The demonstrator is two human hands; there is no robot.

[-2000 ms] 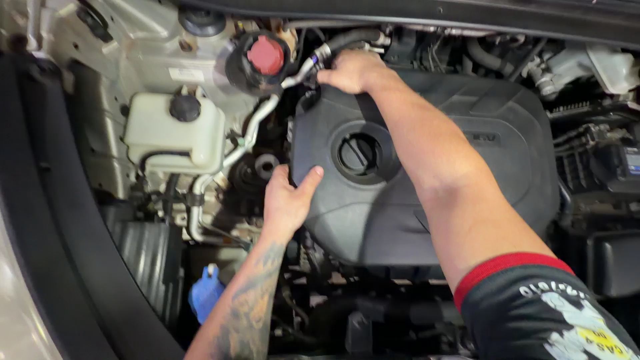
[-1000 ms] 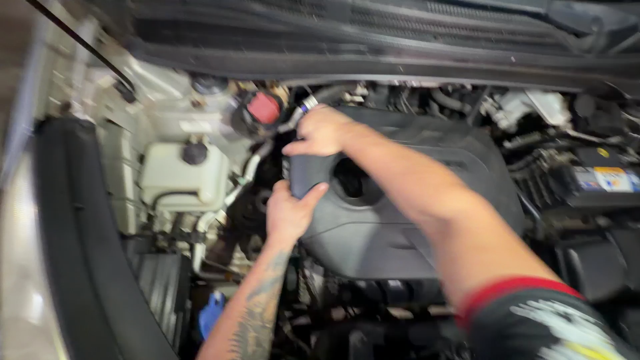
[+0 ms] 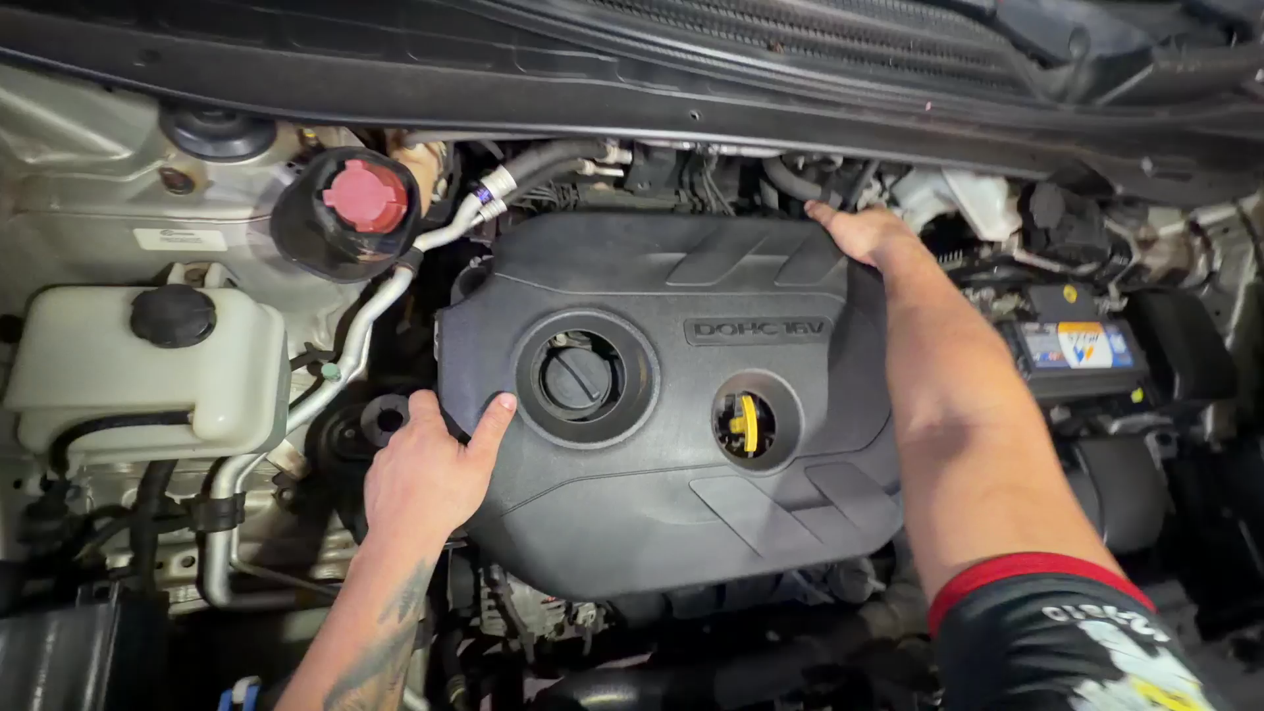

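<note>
A dark grey plastic engine cover lies over the engine. My left hand grips its left edge, thumb on top and fingers over the side. At the cover's far right corner is my right hand, its thumb showing at the rear edge and its other fingers hidden. Through the large round opening shows a black oil filler cap. The yellow dipstick handle stands in the smaller opening.
To the left are a white plastic coolant reservoir, a red cap in a black surround and a metal pipe. A battery sits at the right. The black cowl panel runs across the back.
My right hand has moved from the cover's far left corner to its far right corner. My left hand stays at the left edge. The dipstick opening, hidden by my arm before, now shows.
</note>
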